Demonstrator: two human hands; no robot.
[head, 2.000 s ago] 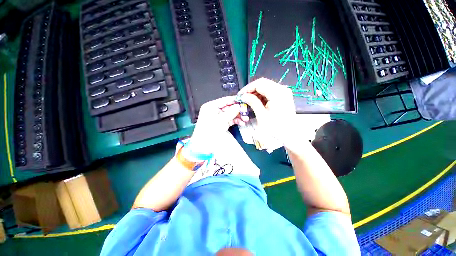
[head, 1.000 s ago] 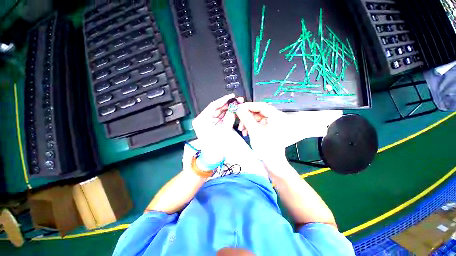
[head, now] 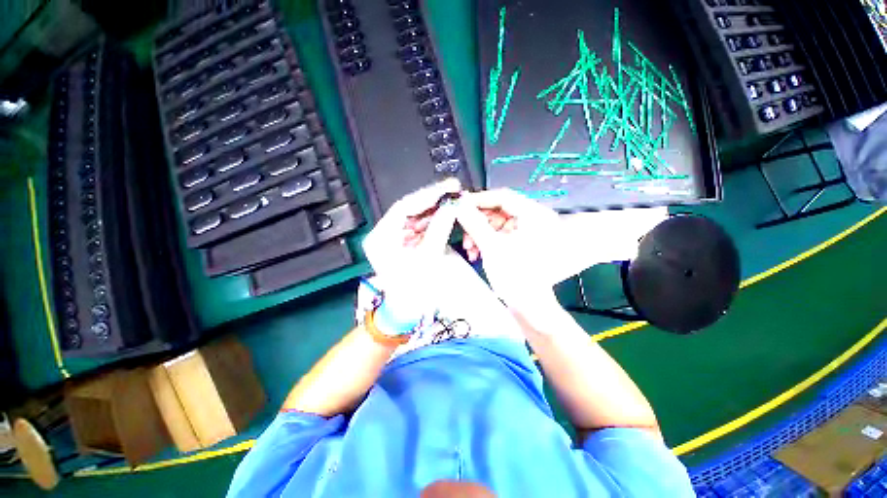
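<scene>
My left hand (head: pixel 408 238) holds a small dark part (head: pixel 453 199) in its fingertips, in front of the long two-row pocketed tray (head: pixel 389 117). The part looks like a small black housing, mostly hidden by the fingers. My right hand (head: pixel 501 233) is beside it, its fingertips meeting at the same part. Both hands are overexposed, so finger detail is poor. Green sticks (head: pixel 618 107) lie scattered in the black flat tray (head: pixel 535 29) to the right. Whether a circuit board is in the fingers cannot be told.
Stacked trays (head: pixel 233 146) with oval parts and another long tray (head: pixel 83 195) stand at left. A right-side tray stack (head: pixel 768 68) is beyond the flat tray. White paper (head: pixel 608 233) lies at the bench edge, near a round black stool (head: pixel 686 272). Cardboard boxes (head: pixel 195 399) are at lower left.
Since two seconds ago, my right hand has turned and lowered, uncovering more of the white paper. Both hands stay together at the part. The whole view has shifted slightly.
</scene>
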